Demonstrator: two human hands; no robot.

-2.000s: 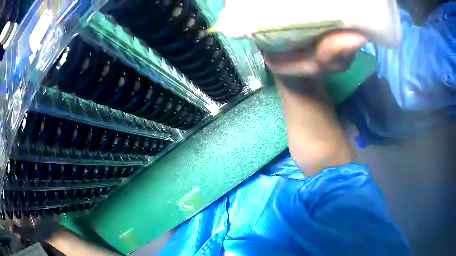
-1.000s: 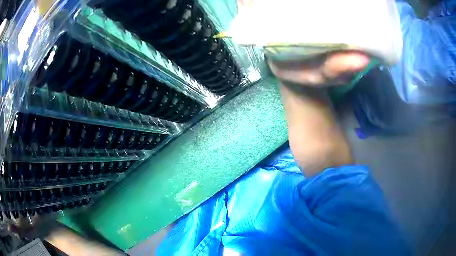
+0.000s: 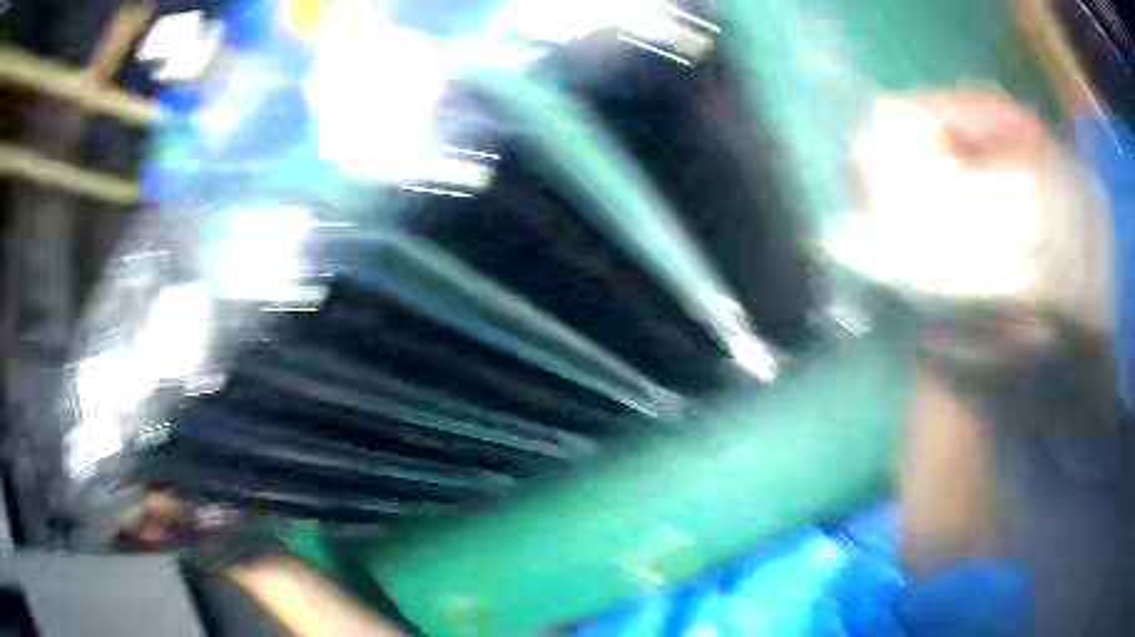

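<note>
The whole view is blurred. A large clear tray (image 3: 548,299) lies tilted across the middle, with black ring-like parts (image 3: 523,237) packed in long rows between its clear ribs. My left hand (image 3: 162,516) is at the tray's lower left corner, its fingers on the edge, small and smeared. My right hand (image 3: 996,330) is beyond the tray's right edge, around a white bottle (image 3: 952,212) that shows overexposed. The bottle's tip cannot be made out.
A green mat (image 3: 647,523) lies under the tray and along its near edge. Blue sleeve and smock cloth (image 3: 797,585) shows at the bottom. A grey box-like object (image 3: 106,597) is at the lower left. Pale bars (image 3: 75,87) show at the upper left.
The view has swung, so tray, mat and hands appear further right and lower. The bottle looks shorter and turned, and its yellowish tip beside the right row no longer shows. Bright glare covers the tray's far part.
</note>
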